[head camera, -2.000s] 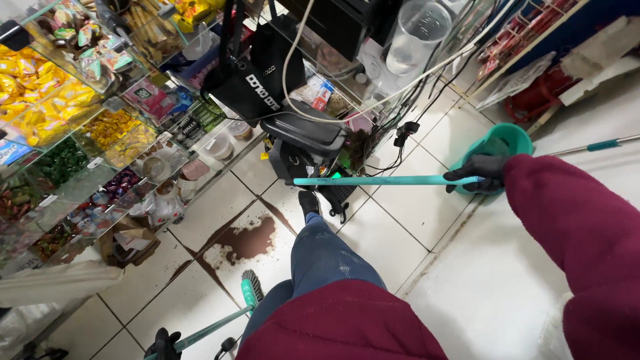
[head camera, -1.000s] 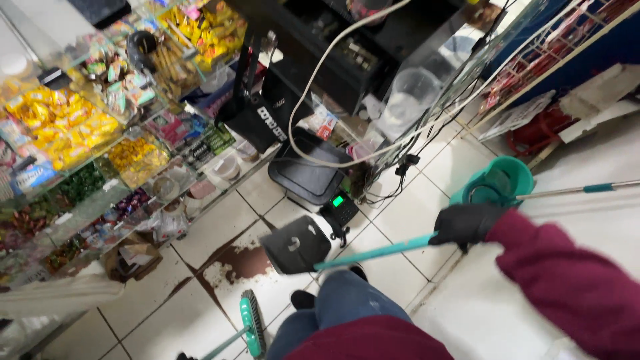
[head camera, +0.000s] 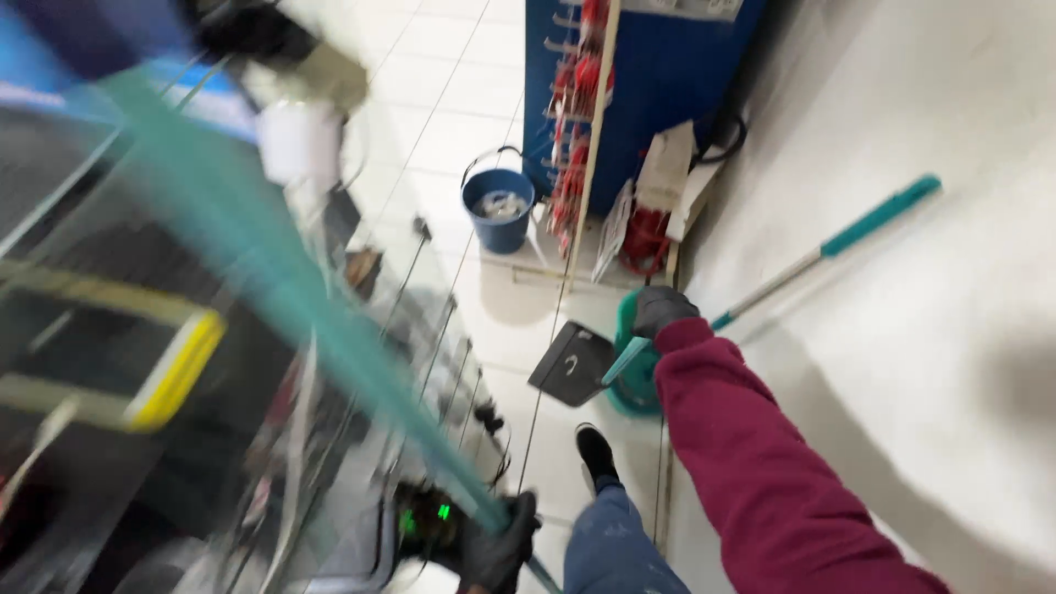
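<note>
My left hand (head camera: 497,540), in a black glove, grips a teal pole (head camera: 330,330) that slants up to the left, blurred and close to the camera. Its brush end is out of sight. My right hand (head camera: 665,312), also in a black glove, is closed around the teal handle of a long-handled dustpan (head camera: 575,364). The dustpan's black pan hangs over the tiles, beside a green bucket (head camera: 627,398) that my right hand partly covers. A stick with a metal shaft and teal grip (head camera: 881,214) leans from that bucket toward the wall.
Ahead, a blue bucket (head camera: 502,223) with pale contents stands on white tiles near a rack of red packets (head camera: 571,140). Cardboard and a red object (head camera: 646,239) lie by the wall. A scale with a green display (head camera: 425,516), cables and a glass counter flank the left side.
The view has swung away from the candy display and brown spill. My right hand has brought the dustpan from over the spill area to beside the green bucket. The pole in my left hand is raised.
</note>
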